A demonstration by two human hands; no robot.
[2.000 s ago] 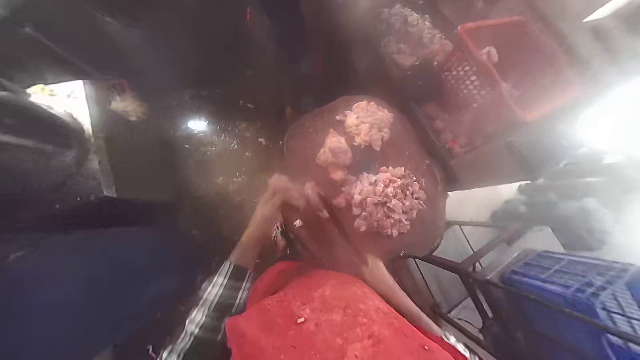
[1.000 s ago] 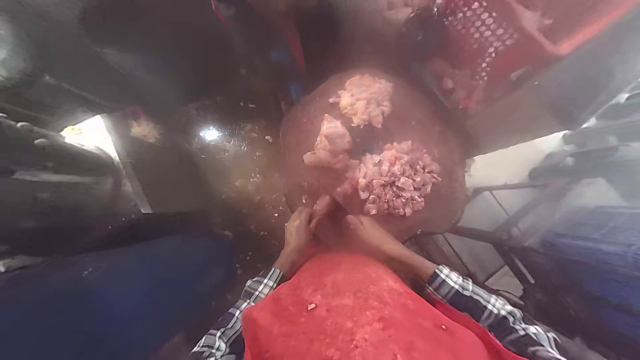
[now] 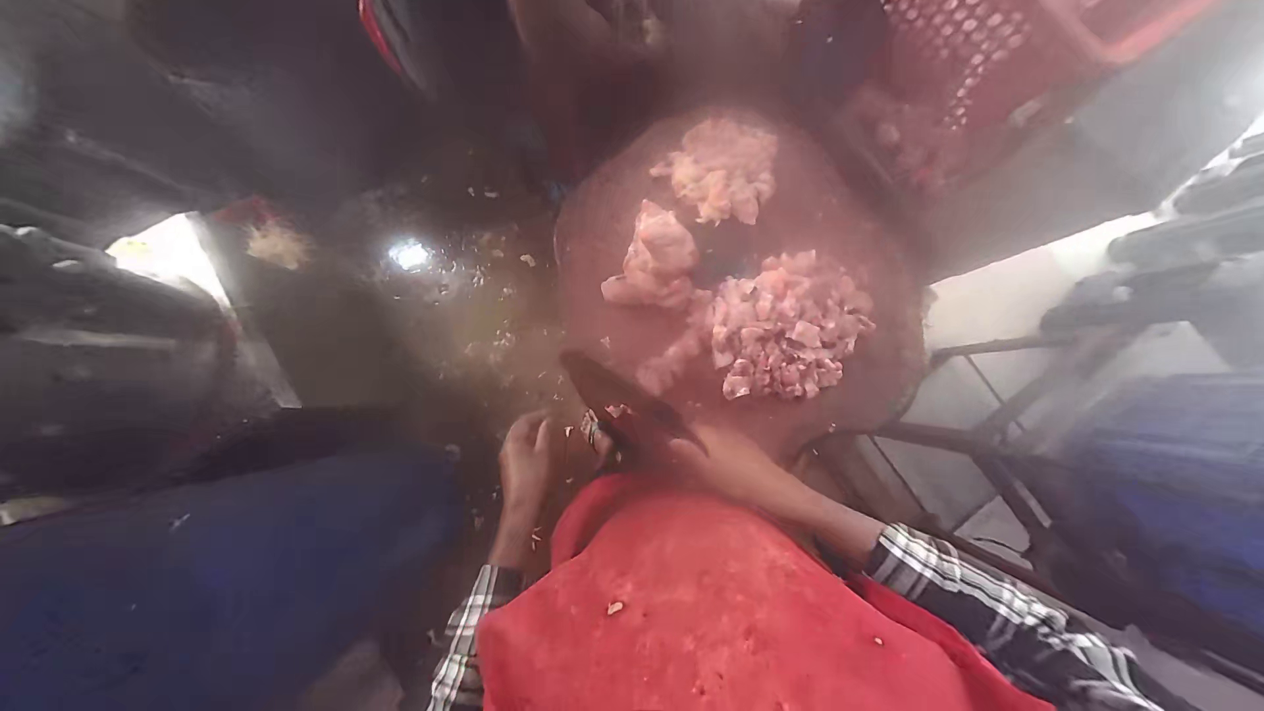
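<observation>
My right hand (image 3: 681, 444) is closed around a large dark knife (image 3: 622, 395), its broad blade pointing up and left over the near left edge of a round chopping block (image 3: 612, 207). A scrap of meat clings to the blade. To the left of the knife, off the block, is my left hand (image 3: 526, 449), fingers curled, with nothing visible in it. On the block lie a pile of small cut meat pieces (image 3: 790, 326), a larger lump of raw meat (image 3: 657, 257) and a pale heap of meat (image 3: 724, 168).
A red perforated crate (image 3: 958, 49) stands beyond the block at the upper right. Blue crates (image 3: 1175, 474) and a dark metal frame (image 3: 987, 444) are on the right. A wet floor (image 3: 474, 326) with scraps lies left of the block. Blue material (image 3: 217, 583) fills the lower left.
My hands were close together at the block's near edge; my left hand is now apart, lower and to the left. The knife blade now shows plainly.
</observation>
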